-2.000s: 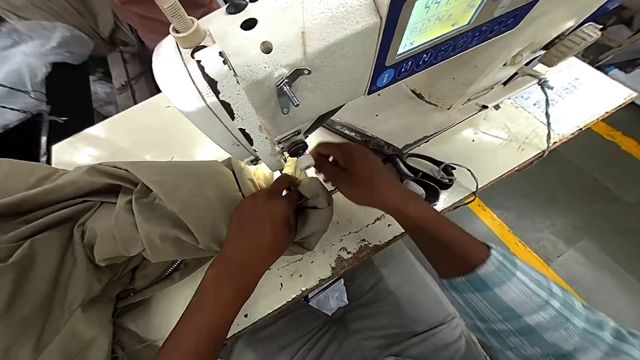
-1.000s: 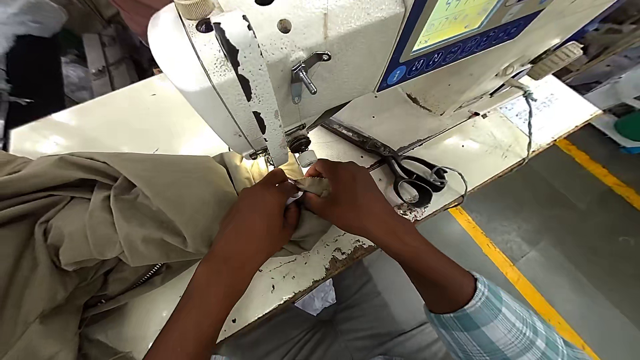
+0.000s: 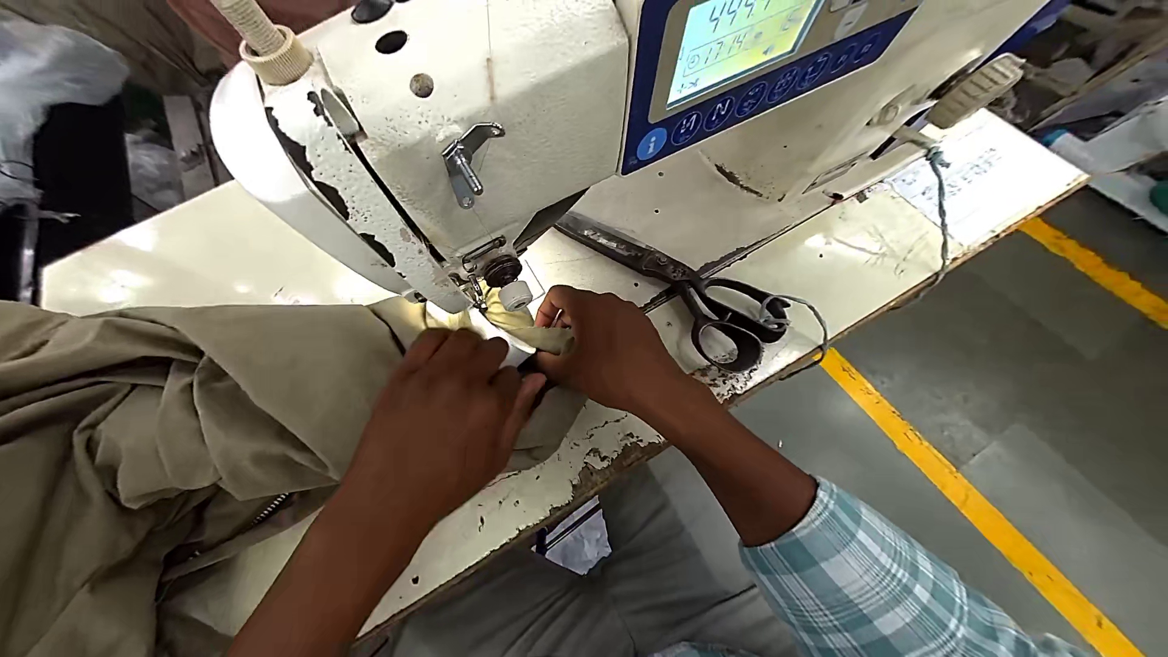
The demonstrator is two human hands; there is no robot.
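Note:
An olive-khaki garment with a zipper lies bunched across the left of the machine table and runs under the head of a white industrial sewing machine. My left hand grips its edge just in front of the needle area, beside a white strip. Close to its right, my right hand pinches a fold of the khaki cloth between thumb and fingers. Pale yellow fabric shows between the hands and the presser foot, which is partly hidden.
Black-handled fabric shears lie on the table right of my right hand, a grey cord by their handles. The worn table edge runs below my hands. A control panel is on the machine arm; a plastic bag is at upper left.
My right hand has drawn slightly away from my left, and more of the white strip shows between them. Two seconds ago my right fingers were up beside the presser foot.

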